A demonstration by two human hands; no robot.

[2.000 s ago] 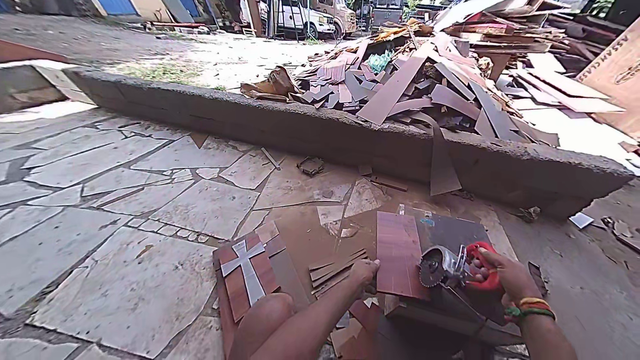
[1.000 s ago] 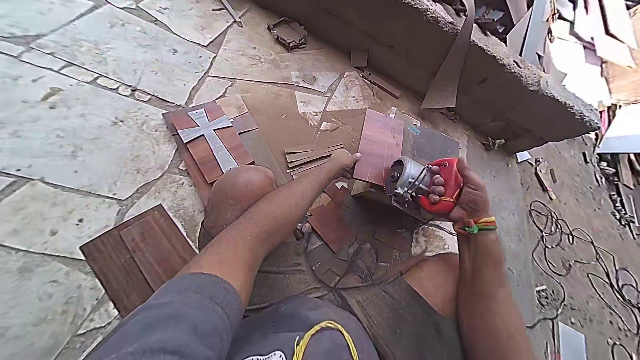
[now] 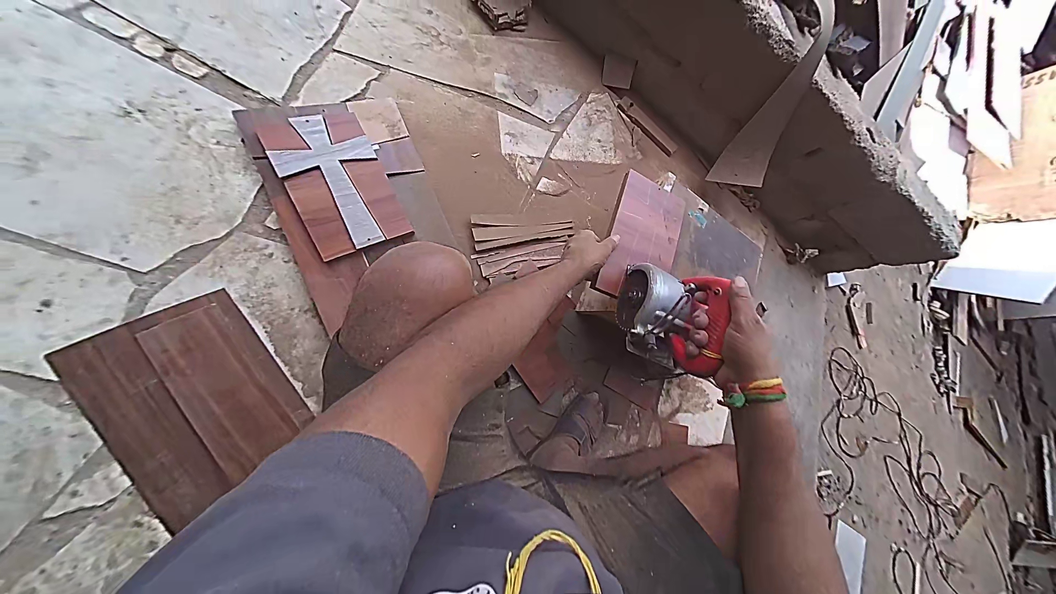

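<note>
My right hand (image 3: pixel 726 334) is wrapped round the red handle of a hand-held circular saw (image 3: pixel 652 309); its round blade faces left, near the lower edge of a reddish laminate board (image 3: pixel 642 223). That board lies on a low dark block (image 3: pixel 726 239). My left hand (image 3: pixel 590 250) grips the board's left edge, the thumb or a finger on top. Several thin cut strips (image 3: pixel 520 239) lie just left of that hand. Further left, a silver-grey cross (image 3: pixel 334 177) rests on reddish-brown panels. Whether the blade touches the board cannot be told.
Brown boards (image 3: pixel 190 404) lie on the stone paving at lower left. A low concrete wall (image 3: pixel 742 107) runs across the upper right, with a curved strip (image 3: pixel 771 124) leaning on it. Tangled cable (image 3: pixel 887 462) lies on the ground at right. Offcuts are scattered near my foot (image 3: pixel 577 421).
The view has swung down strongly from the yard and scrap pile to my lap and the paving. Both hands keep their hold, the left on the board, the right on the saw.
</note>
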